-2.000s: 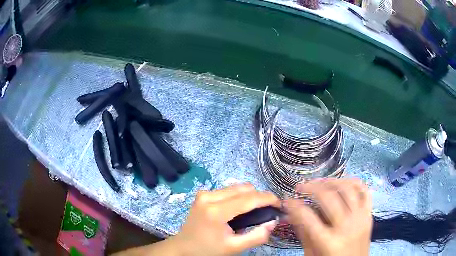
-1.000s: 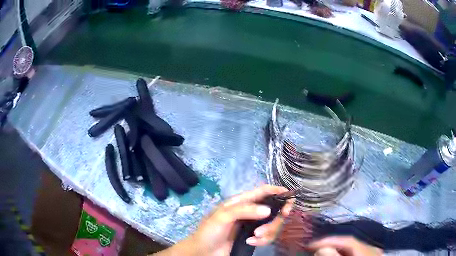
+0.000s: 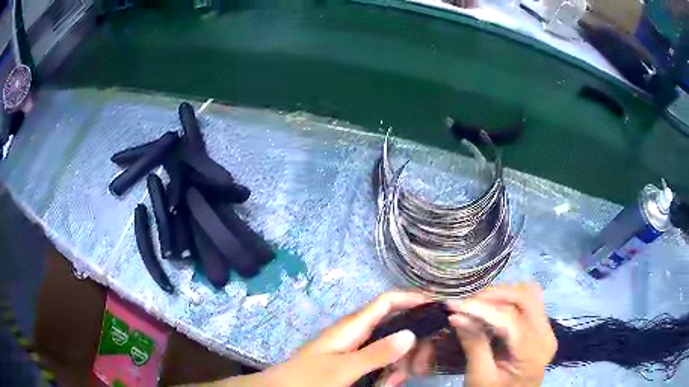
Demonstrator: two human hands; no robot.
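My left hand [image 3: 370,340] is closed around a black headband sleeve [image 3: 412,320] at the bottom centre. My right hand [image 3: 502,329] is at the right end of the sleeve, fingers curled and blurred; whether it grips the sleeve or a thin wire cannot be told. The stack of shiny C-shaped metal strips [image 3: 446,261] lies just beyond my hands. The black wire bundle [image 3: 627,342] lies to the right, partly hidden behind my right hand. A loose pile of black sleeves [image 3: 219,227] lies on the bench at left.
A blue and white spray can [image 3: 631,230] stands at right. The green conveyor belt [image 3: 302,68] runs beyond the pale bench [image 3: 325,181], with a curved black headband [image 3: 487,132] and another [image 3: 603,100] on it. A small pink fan [image 3: 16,86] is at far left. A pink and green box [image 3: 128,344] is below.
My right hand has come up from the wire bundle to the sleeve's end in my left hand. The sleeve is now tilted less steeply. The view has shifted slightly.
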